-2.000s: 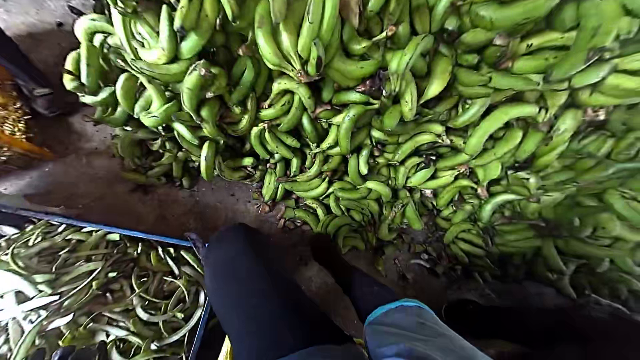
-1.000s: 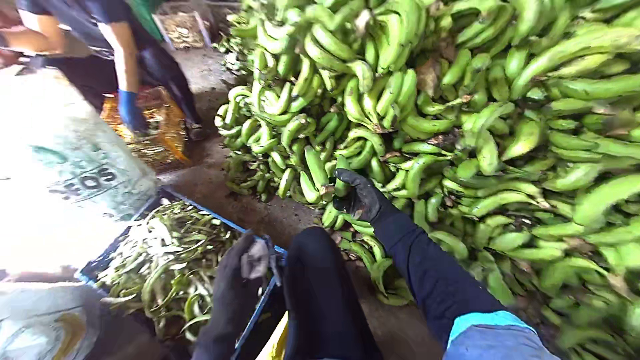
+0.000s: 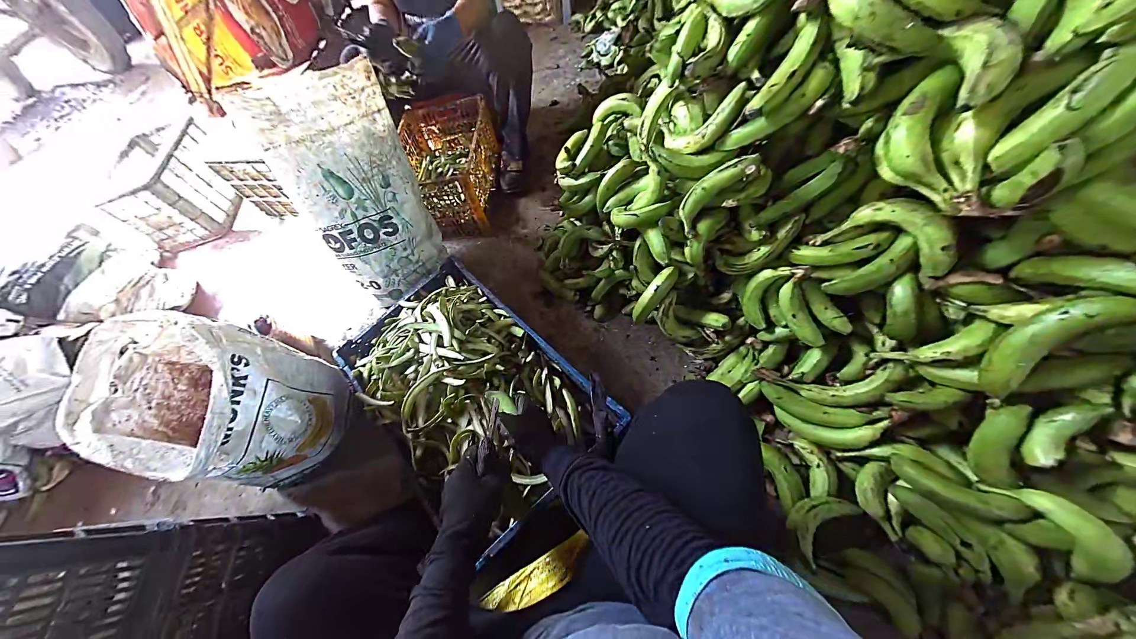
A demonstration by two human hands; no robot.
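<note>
Both my hands, in dark gloves, are close together over a blue crate (image 3: 546,342) full of green peels (image 3: 444,346). My right hand (image 3: 530,432) is closed on a green plantain (image 3: 507,404), of which only a small part shows. My left hand (image 3: 479,475) is beside it at the lower left, fingers bent; whether it holds a tool or touches the fruit cannot be made out. A large heap of green plantains (image 3: 825,302) lies at the right, beside my knee.
A white printed sack (image 3: 355,177) stands behind the crate, an open white sack (image 3: 293,404) to its left. A black crate (image 3: 151,568) is at lower left. Farther back, a person with gloved hands (image 3: 439,40) sits by an orange crate (image 3: 448,169).
My right hand has moved from the plantain heap to over the blue crate, beside my left hand. The view has swung toward the left.
</note>
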